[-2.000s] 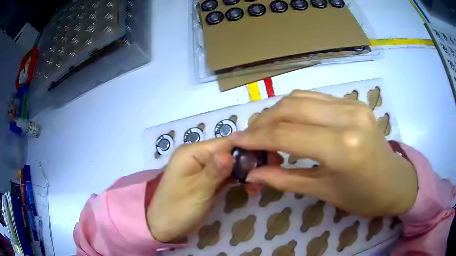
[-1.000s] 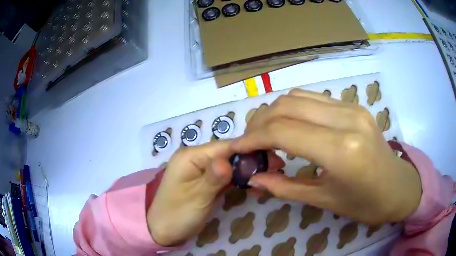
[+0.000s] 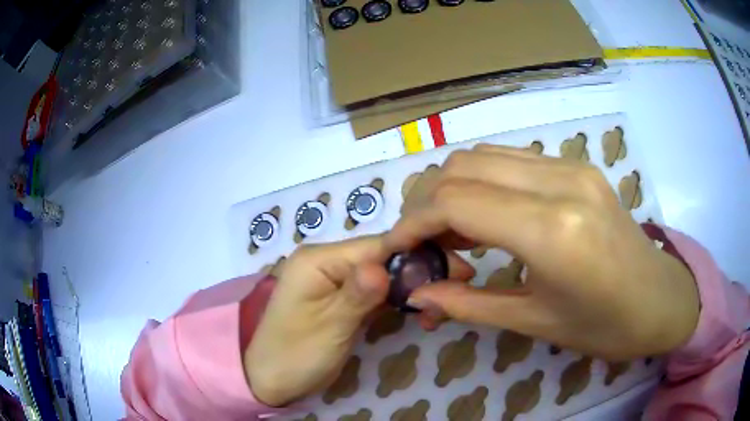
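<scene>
A dark, shiny round speaker driver is held between my two hands above the white foam tray. My left hand grips its left edge with thumb and fingers. My right hand has its thumb on the lower edge and its fingers over the top. Fingertips behind the driver are partly hidden. Three drivers sit back side up in the tray's top-left pockets, with white rings and grey centres. The other visible pockets show brown bases.
Beyond the tray, a brown cardboard sheet with dark discs lies on clear plastic. Stacked plastic trays are at upper left. Pens lie at the left edge. Yellow tape and red tape mark the table.
The driver between my hands has turned to face the camera more and sits slightly lower and to the right. The tray and cardboard appear slightly higher in view.
</scene>
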